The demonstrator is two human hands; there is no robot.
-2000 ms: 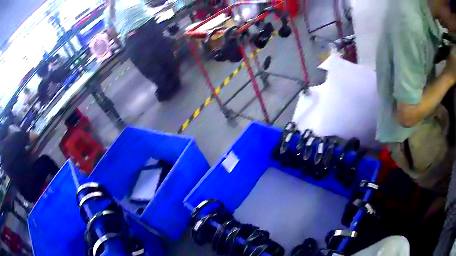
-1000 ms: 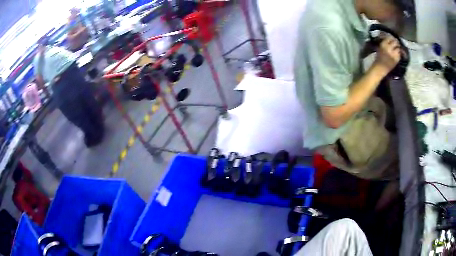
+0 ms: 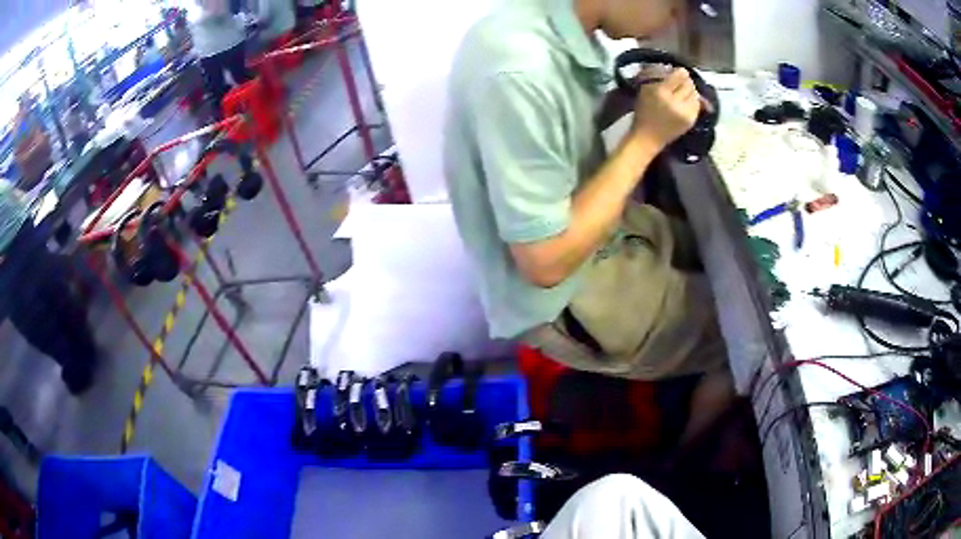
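Observation:
Neither of my hands is in the picture. Nearest in front of me is a large blue plastic crate [image 3: 248, 447] on the floor, with several black headphones [image 3: 364, 416] hung over its back rim and more [image 3: 524, 471] over its right rim. A pale sheet lies inside the crate. My light-clad knee [image 3: 622, 511] shows at the bottom edge. On the bench at the right lie a black electric screwdriver [image 3: 880, 306] with a cord and blue-handled pliers [image 3: 798, 223].
A seated person [image 3: 527, 158] in a pale green shirt holds black headphones [image 3: 692, 142] at the bench edge. A second blue crate [image 3: 90, 495] is at lower left. Red-framed racks [image 3: 279, 195] with headphones stand at the left. White and yellow blocks and wires lie at lower right.
The view has swung right. The crates, racks and seated person have shifted left in the picture, and more of the bench shows. No hand of mine has appeared.

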